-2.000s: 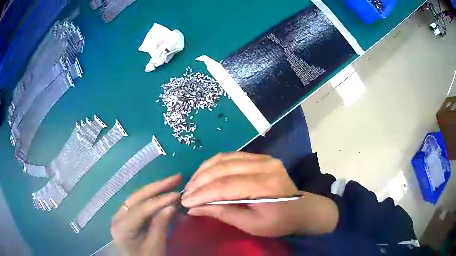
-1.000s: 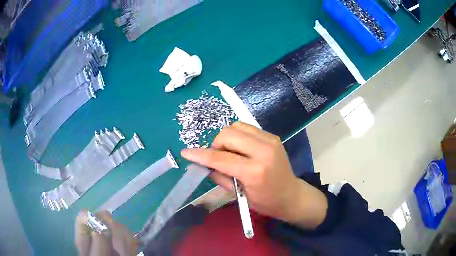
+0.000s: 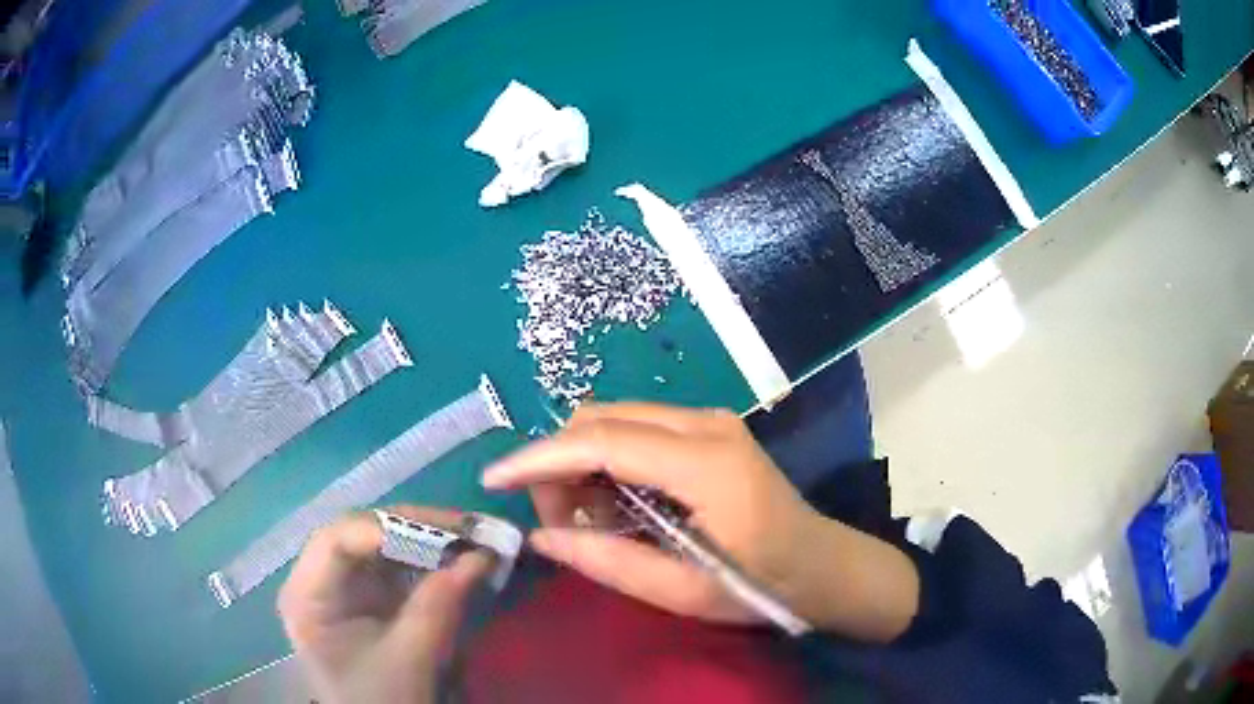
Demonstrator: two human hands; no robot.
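Observation:
My left hand [image 3: 365, 605] is at the lower left and holds a mesh strap [image 3: 492, 539] between thumb and fingers. A bright end piece [image 3: 415, 539] shows at the fingers. My right hand [image 3: 729, 509] is just right of it, thumb and forefinger apart near the strap; whether they touch it is unclear. The tweezers [image 3: 715, 561] lie across my right palm, angled down to the right. A heap of small loose metal parts [image 3: 585, 289] lies on the green mat beyond my hands. A single strap [image 3: 365, 475] lies flat left of the heap.
Strap stacks [image 3: 179, 206] fan out at left. A white tissue [image 3: 530, 142] lies beyond the heap. The black sheet [image 3: 770, 220] with white tape carries a patch of tiny parts [image 3: 873, 227]. A blue parts bin [image 3: 1059, 83] stands top right. Another blue bin [image 3: 1179, 550] is on the floor.
My left hand has moved right and up with the strap, close to my right hand. The strap is now bunched instead of stretched between the hands. The tweezers have tilted in my right hand.

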